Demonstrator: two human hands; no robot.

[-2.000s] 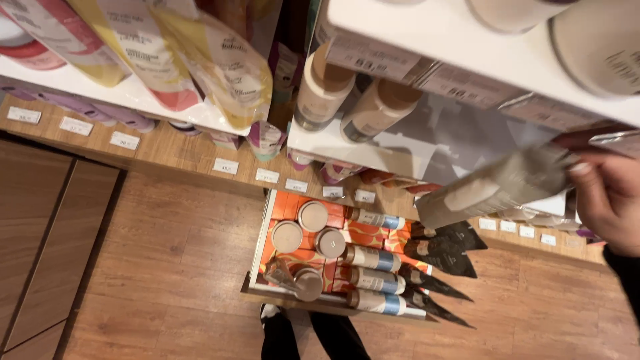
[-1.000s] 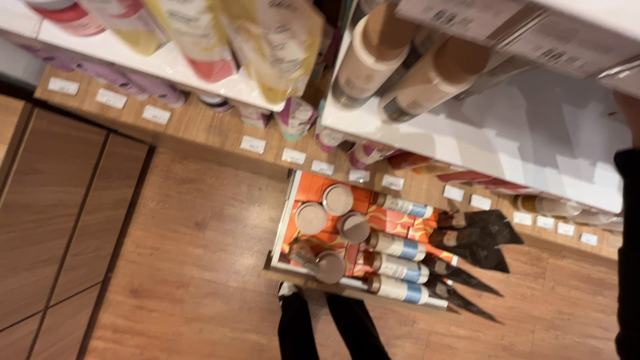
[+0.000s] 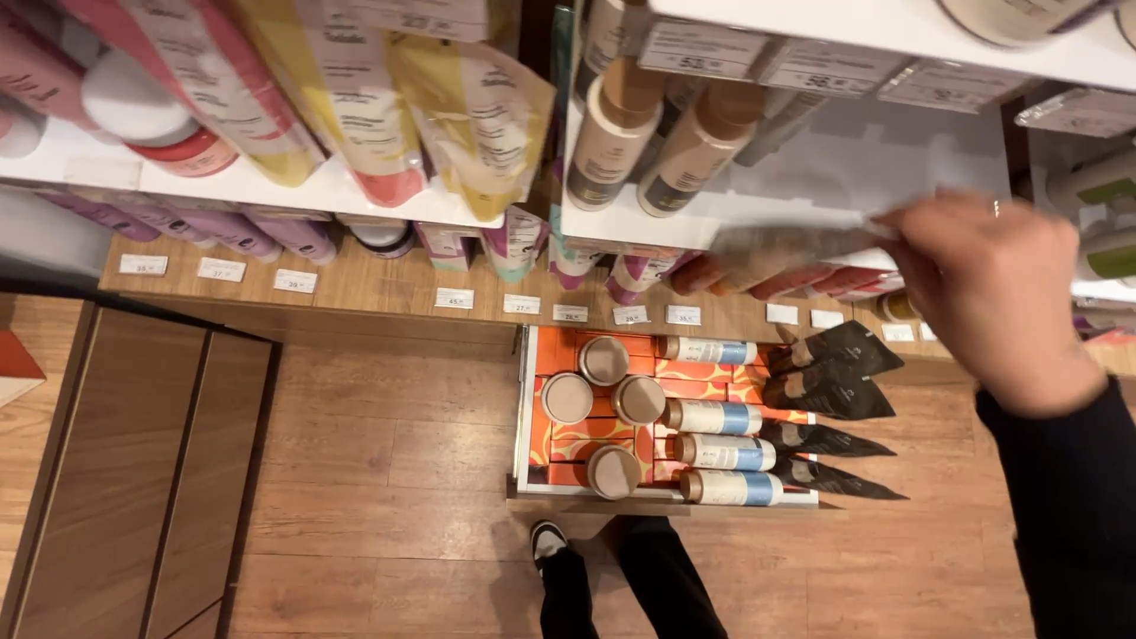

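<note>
My right hand (image 3: 985,284), in a dark sleeve, pinches the end of a blurred greyish pouch (image 3: 790,253) in front of the lower edge of the white shelf (image 3: 896,195). Two beige bottles with brown caps (image 3: 612,133) stand on that shelf, left of the hand. Below is a pulled-out drawer (image 3: 524,417) with orange patterned boxes (image 3: 586,430), several round brown-lidded jars (image 3: 612,472), several white bottles with blue bands (image 3: 723,453) and several dark pouches (image 3: 834,351) at its right end. My left hand is not in view.
Yellow and pink pouches (image 3: 479,115) and a white-lidded jar (image 3: 146,98) fill the left shelf. A wooden ledge (image 3: 382,288) with price tags runs above the drawer. Wooden cabinet doors (image 3: 133,461) stand at the left. My shoe (image 3: 548,540) is on the floor below the drawer.
One second ago the right hand was mostly out of view at the right edge; now it is in front of the shelf with the pouch. The view has shifted.
</note>
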